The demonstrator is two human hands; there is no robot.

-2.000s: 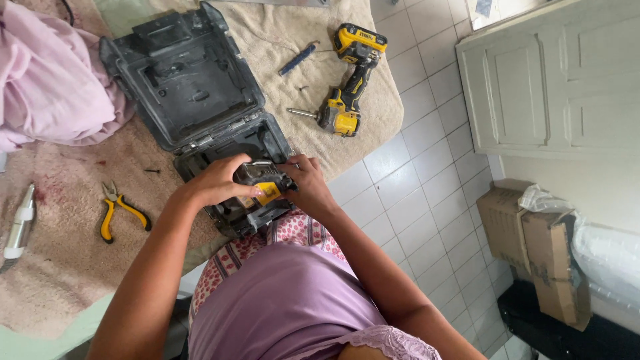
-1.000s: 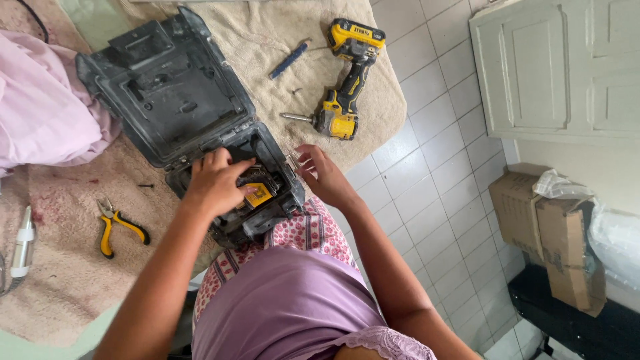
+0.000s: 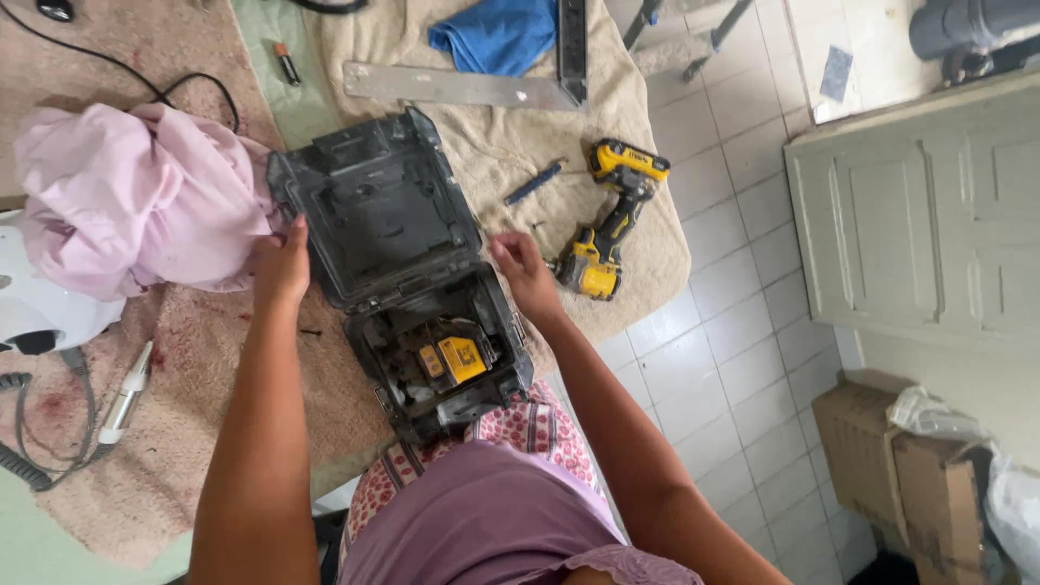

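Observation:
A black hard plastic tool case lies with its lid folded back, at the table's near edge. Inside its lower half sits a yellow and black device, probably a laser level. My left hand is at the lid's left side, beside the pink cloth; its fingers are partly hidden, and whether it grips anything is unclear. My right hand is just right of the case's hinge side, fingers curled, with no object visible in it. A yellow and black DeWalt cordless driver lies to its right on the beige towel.
A blue pen-like tool, a steel square and a blue cloth lie on the towel. Further left are a battery, a pink cloth, a white handpiece with a coiled cord, and a white machine.
My left hand has left the yellow device in the case and moved to the lid's left side. The device now lies uncovered. The view has shifted.

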